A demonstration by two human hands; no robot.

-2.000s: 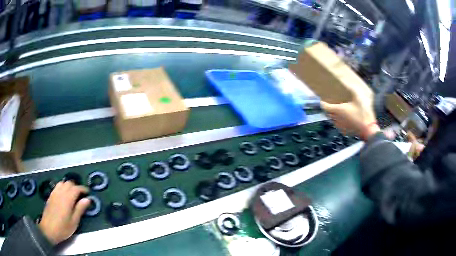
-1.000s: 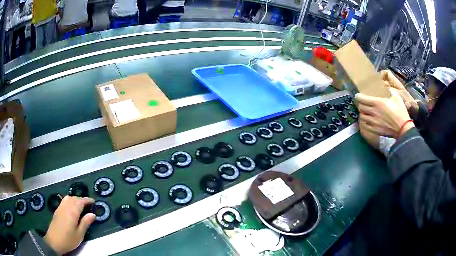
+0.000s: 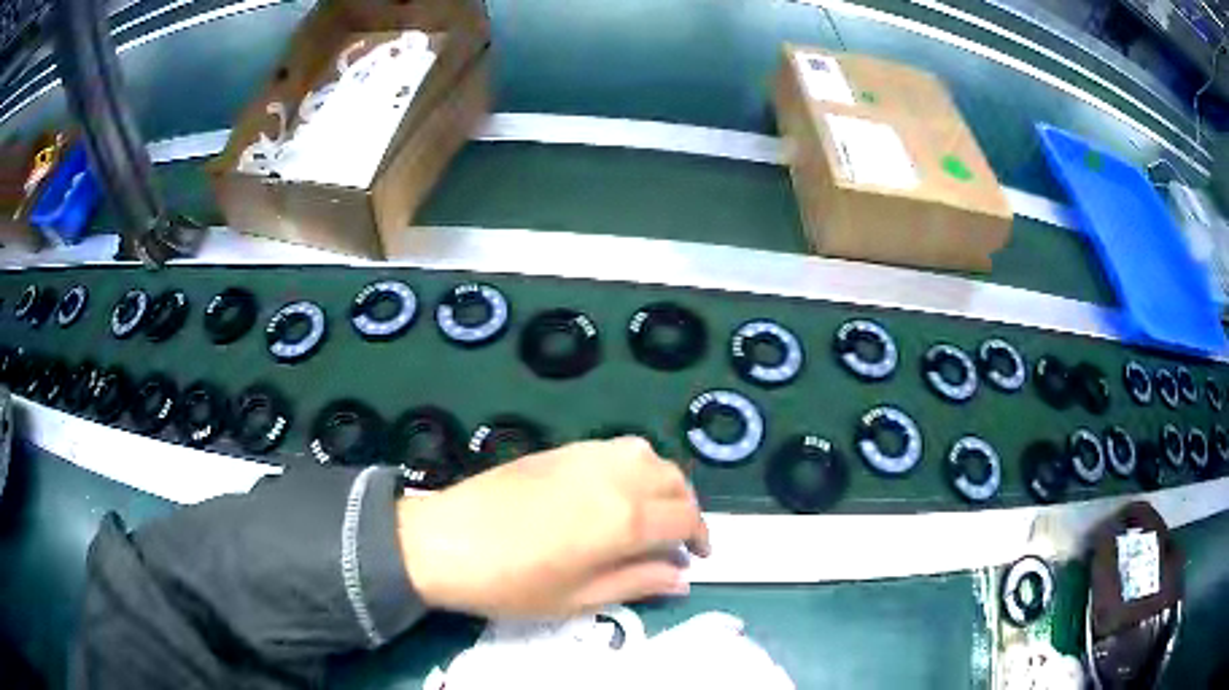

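Note:
My left hand (image 3: 566,528) reaches in from the left over the pale rail at the belt's near edge, fingers bent and pointing right. Its fingertips are partly hidden, so I cannot tell if they hold anything. A black ring part behind the knuckles is mostly covered. A ring with a C-piece (image 3: 725,426) and a plain black ring (image 3: 807,472) lie on the green belt just right of the hand. A pile of white C-pieces (image 3: 708,656) lies below the hand at the bottom edge. My right hand is out of the picture.
More rings lie in rows along the belt. Behind it are an open carton (image 3: 310,202) with white pieces, a closed carton (image 3: 896,169) and a blue tray (image 3: 1139,249). A dark metal post (image 3: 105,121) stands upper left. A dark pad (image 3: 1129,593) on a metal dish is lower right.
The view has swung left and down. The right hand, the small carton near it and the person at right have left the picture. My left hand now lies over the near rail, close to the white pile.

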